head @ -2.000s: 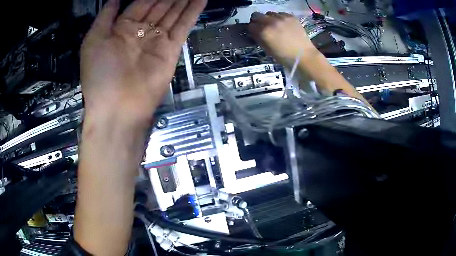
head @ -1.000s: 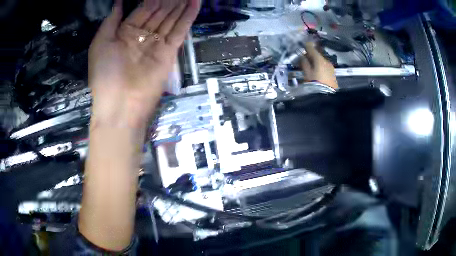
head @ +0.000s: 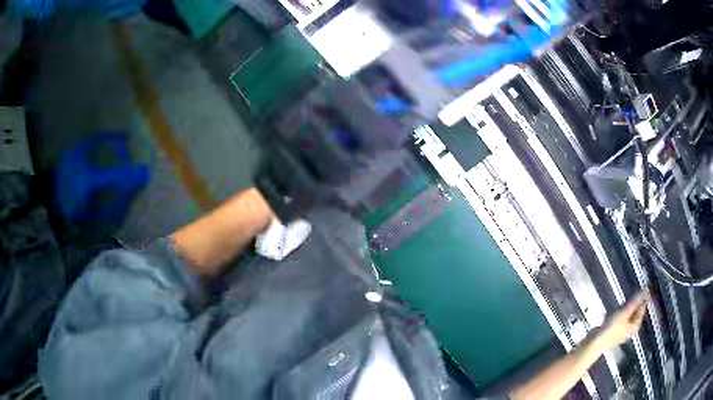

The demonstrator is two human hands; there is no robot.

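My left hand (head: 262,211) is blurred at the end of the bare forearm, left of centre. A crumpled white thing, perhaps a cloth or paper (head: 283,239), lies right against it, over my grey clothing. The fingers cannot be made out, nor whether they hold it. My right hand (head: 632,316) is small at the lower right, reaching over the silver rails (head: 575,273) of the machine. Its fingers are close together; nothing can be made out in them. No screws can be seen.
A green-topped shelf (head: 469,289) with a greyish bar (head: 410,219) lies between my body and the rails. A blue stool (head: 102,176) stands on the floor at the left, beside a yellow line. Tubes and a cable hang over the machine at the right.
The view has swung to the floor, shelf and my clothing. My left hand has left its raised, palm-up pose with small shiny bits and is now low by the white thing.
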